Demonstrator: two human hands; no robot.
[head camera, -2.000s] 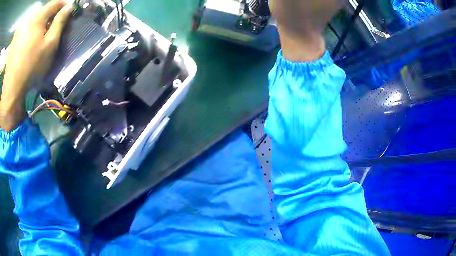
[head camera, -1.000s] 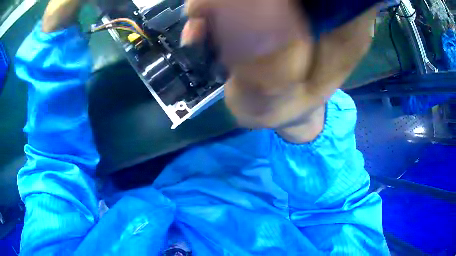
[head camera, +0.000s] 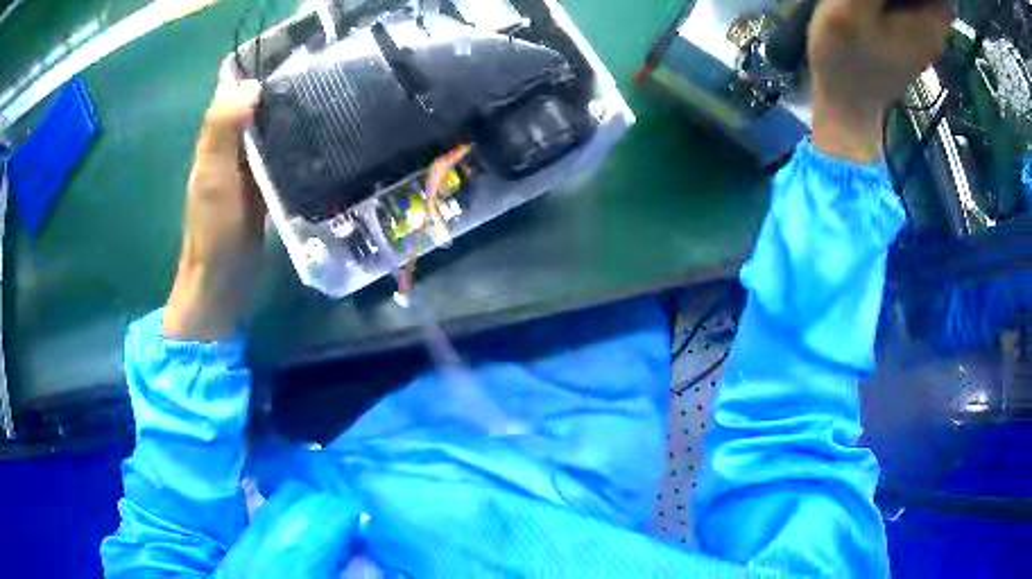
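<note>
The projector unit (head camera: 424, 124) lies on the green mat, with a white rim and glossy black parts inside. A dark round lens housing (head camera: 538, 134) sits at its right side. Orange and yellow wire leads (head camera: 436, 204) rise at its near side, and a small white connector (head camera: 402, 299) hangs past the rim. My left hand (head camera: 221, 204) grips the unit's left edge; some fingertips are hidden. My right hand (head camera: 874, 62) is at the upper right over the screw feeder's side, closed around a dark thing, likely the electric screwdriver, mostly cut off by the top edge.
The screw feeder (head camera: 724, 85) stands at the right of the green mat (head camera: 645, 215). A pale rail (head camera: 102, 51) crosses the upper left, with a blue piece (head camera: 54, 153) near it. Dark cables and metal bars (head camera: 956, 147) are at the far right. Perforated metal (head camera: 688, 430) shows below the bench edge.
The unit now shows a different orientation, with the wires at its near side. My right hand has moved from over the unit to the feeder at upper right. My left hand shows along the unit's left edge.
</note>
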